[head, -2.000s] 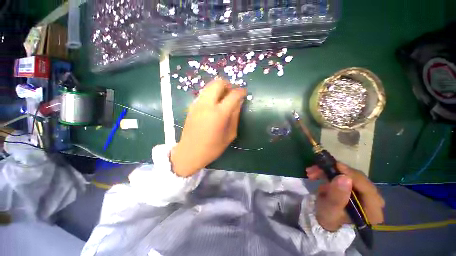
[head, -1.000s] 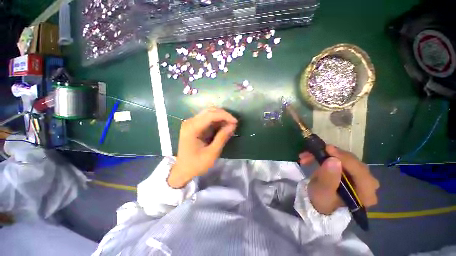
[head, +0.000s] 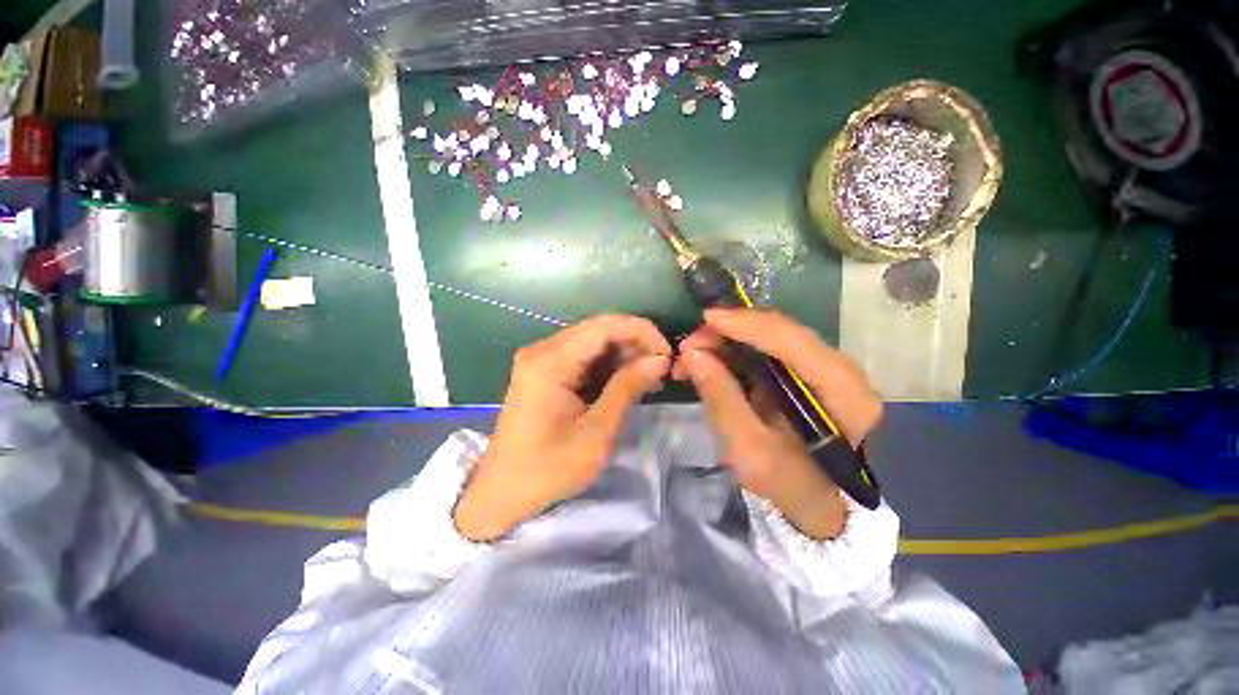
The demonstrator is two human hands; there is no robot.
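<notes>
My left hand (head: pixel 564 414) is pinched, with the thin solder wire (head: pixel 476 293) running into it from the left. My right hand (head: pixel 795 401) holds the black and yellow soldering iron (head: pixel 716 288) across its palm, tip pointing up and left. The fingertips of both hands meet near the bench's front edge. A tiny dark thing shows between them, too small to make out. The iron's tip is in the air or over the mat, just below the pile of small white-pink discs with reddish leads (head: pixel 584 116). A small bluish part (head: pixel 750 269) lies blurred beside the iron.
The round pot of silvery bits (head: pixel 897 177) stands on a beige strip (head: pixel 904 340) at right. Clear trays (head: pixel 598 21) are at the back. The solder spool (head: pixel 143 254), blue stick (head: pixel 247 315) and pale tape (head: pixel 408 272) are left. A black fan (head: pixel 1148 109) is far right.
My left hand has moved down from the disc pile. My right hand has moved left with the iron, and its fingertips now meet my left fingertips. The view has shifted.
</notes>
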